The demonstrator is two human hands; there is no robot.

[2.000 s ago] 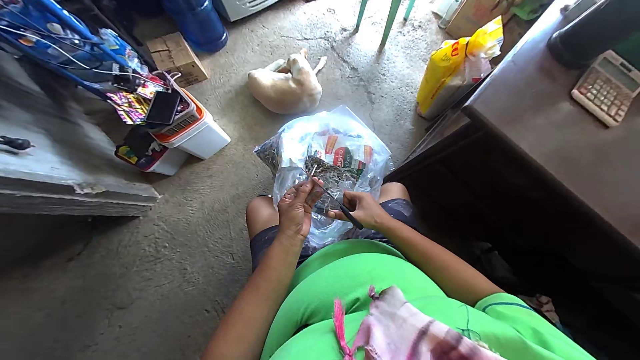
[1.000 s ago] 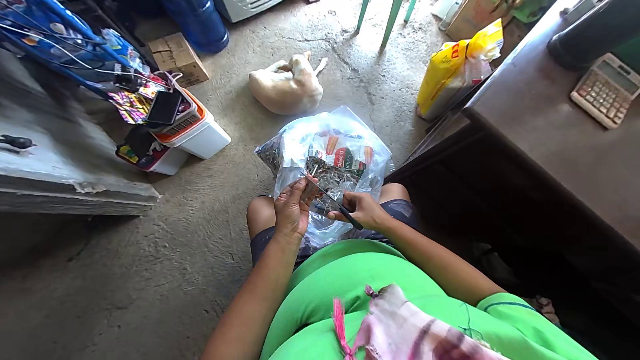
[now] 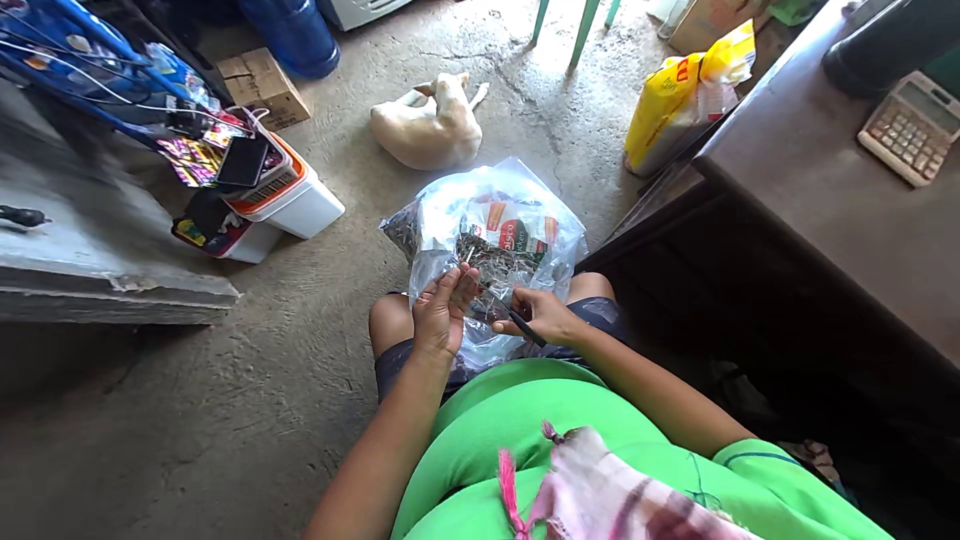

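A clear plastic bag (image 3: 559,217) lies over my lap, with a heap of thin dry scraps (image 3: 499,259) and a printed plastic wrapper (image 3: 517,229) in or on it. Above the scraps, my left hand (image 3: 444,307) pinches a small thin piece between thumb and fingers; what the piece is cannot be made out. My right hand (image 3: 544,316) grips a dark-handled bladed tool (image 3: 527,327), a knife or scissors, whose thin blade points up and left toward the fingertips of my left hand.
A pale dog (image 3: 431,135) lies curled on the concrete floor ahead. At right stand a yellow sack (image 3: 664,112) and a brown table (image 3: 832,187) bearing a calculator (image 3: 911,131). At left are a concrete ledge (image 3: 97,225), a white bucket (image 3: 311,202) and a cardboard box (image 3: 262,90).
Both hands stay over the bag with only slight shifts. The blade, seen across the left fingertips one second ago, now shows less plainly. The dog has not moved.
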